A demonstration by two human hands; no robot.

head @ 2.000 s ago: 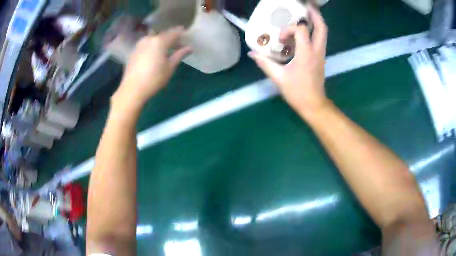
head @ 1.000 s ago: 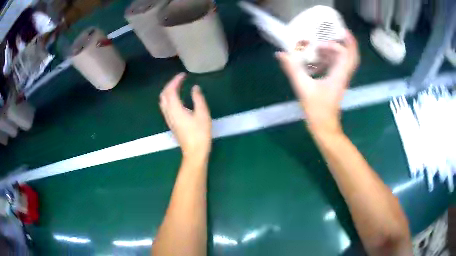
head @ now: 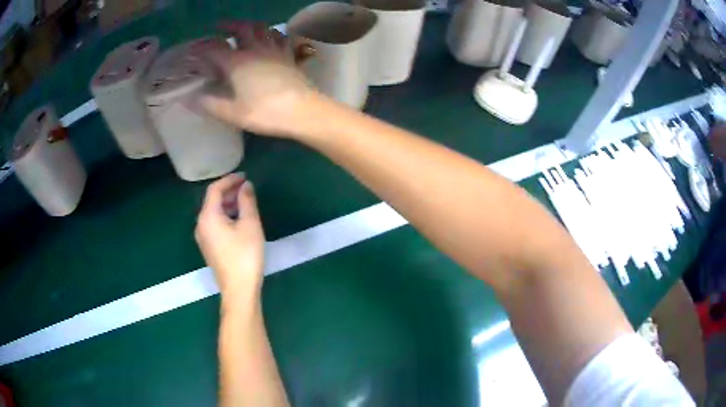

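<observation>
My right hand lies over the top of a beige tank, its fingers spread across the tank's closed top and partly blurred. My left hand is just below the foot of that tank, fingers curled with the thumb near them; whether it holds anything small I cannot tell. Another closed tank stands directly left of it, and one more further left. An open-mouthed tank stands right of my right hand, with another tank behind it.
A top with two white tubes upright stands on the green bench. More tanks are behind it. A grey post rises beside a pile of white tubes. A carton is at lower right. A white stripe crosses the bench.
The view has shifted left. My right hand has moved left from holding a white top to lying over a tank, and that top is no longer seen separately in it.
</observation>
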